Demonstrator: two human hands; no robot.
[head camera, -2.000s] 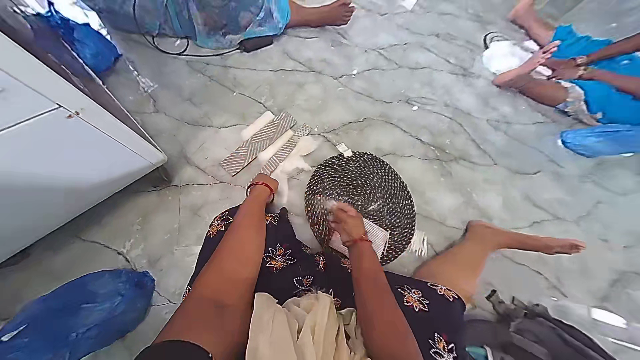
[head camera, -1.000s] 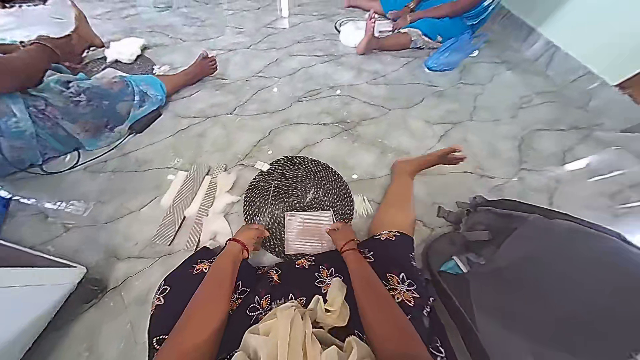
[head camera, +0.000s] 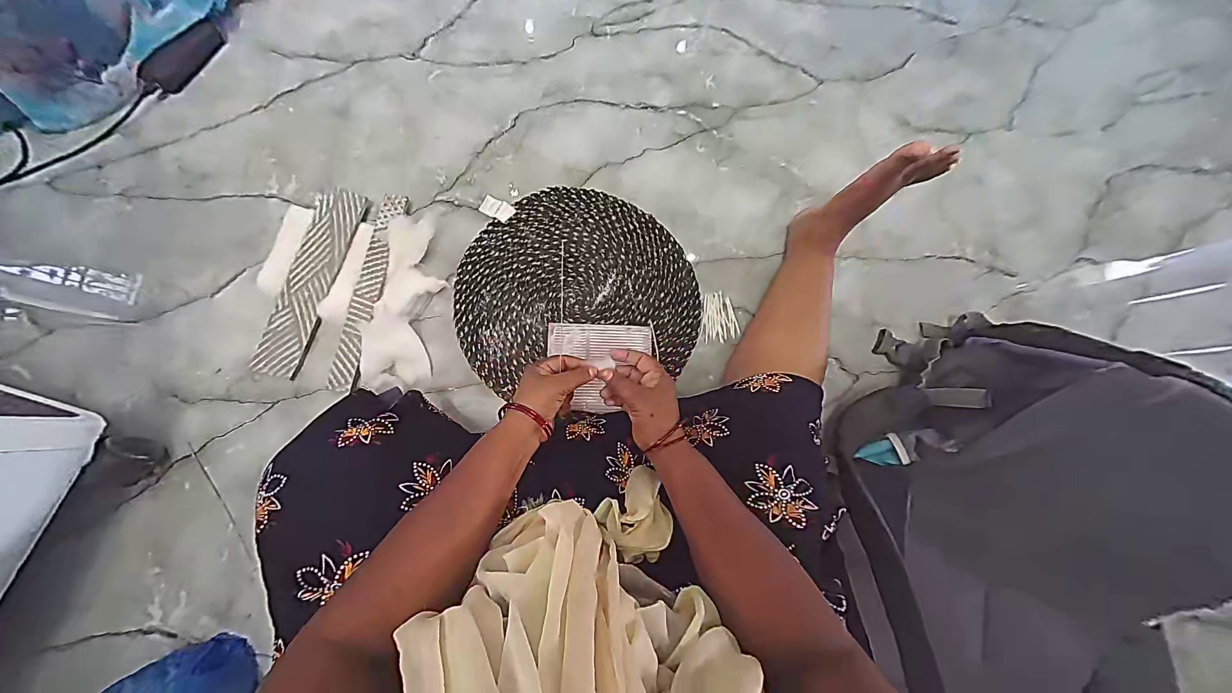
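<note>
A round black-and-white woven mat lies on the floor in front of my lap. Over its near edge is a small ribbed, pale rectangular board or tray, seemingly translucent. My left hand and my right hand meet above this piece, fingertips pinched around a tiny white bit, too small to identify. A thin pale line, perhaps a stick or thread, stands out against the mat above the board. Left of the mat lie striped strips and white fluffy cotton-like pieces.
Thin white sticks lie just right of the mat, and a small white tag touches its upper left edge. A grey backpack rests at the right. A white cabinet corner and blue plastic are at the left.
My hands have come from the two sides of the pale board to meet above its middle. Two seconds ago my left hand was beside the strips. The view has shifted.
</note>
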